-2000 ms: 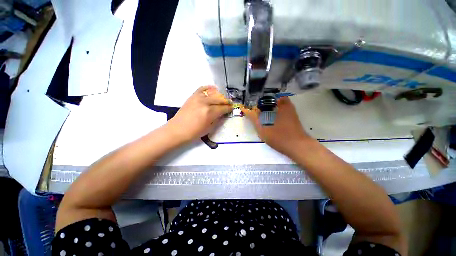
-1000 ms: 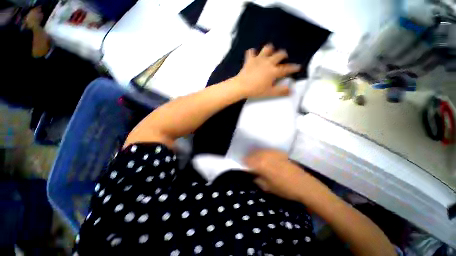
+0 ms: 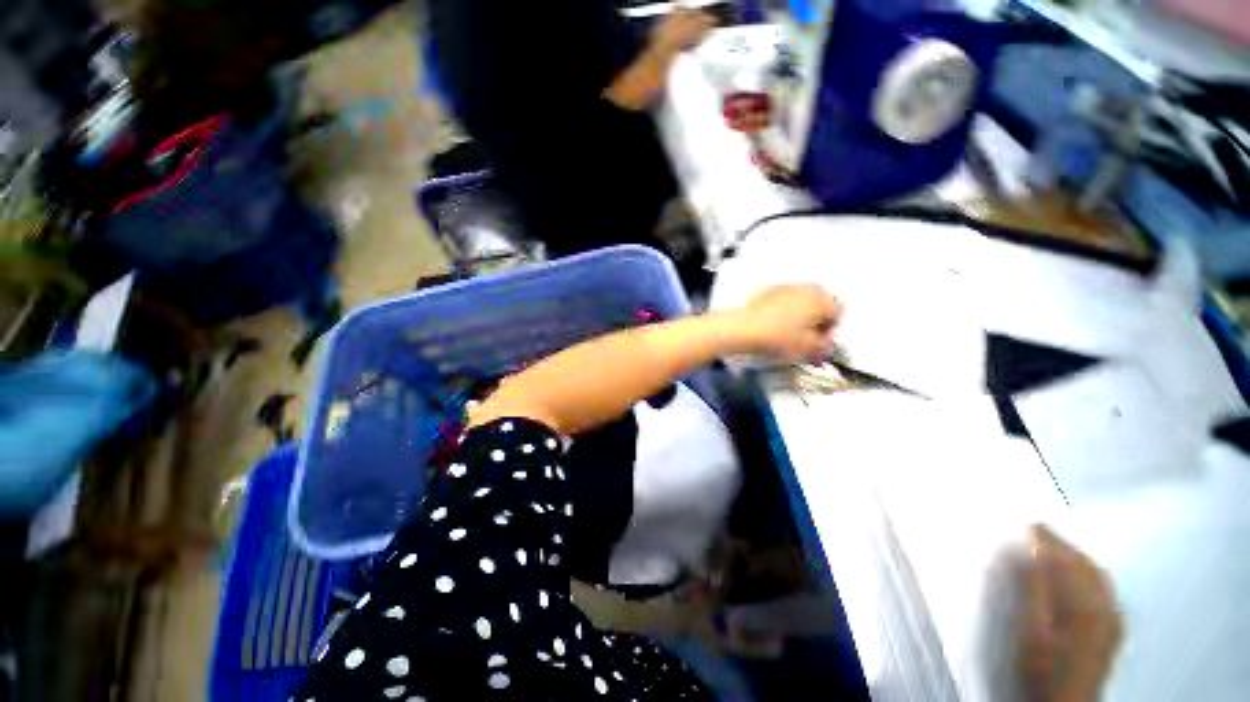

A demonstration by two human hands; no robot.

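Observation:
My left hand [image 3: 795, 324] is over the table's left end, at the edge of the white-faced panels, its fingers curled. Blur hides whether it grips an edge. My right hand [image 3: 1056, 620] is strongly blurred over the white surface at the lower right, and its fingers cannot be made out. White-faced panels [image 3: 877, 302] with black parts showing [image 3: 1035, 366] lie spread on the table. A white piece [image 3: 679, 480] with black beside it hangs between the table edge and my lap, below my left forearm.
A light blue basket [image 3: 329, 473] stands left of my lap, with a darker blue basket [image 3: 261, 576] below it. A person in dark clothing [image 3: 548, 124] is at the top. A dark blue machine part with a white wheel [image 3: 925, 91] stands beyond the panels.
The view has swung left, away from the sewing machine. My hands have left the black fabric with the white piece at the table's front edge; a black and white piece now hangs beside my lap.

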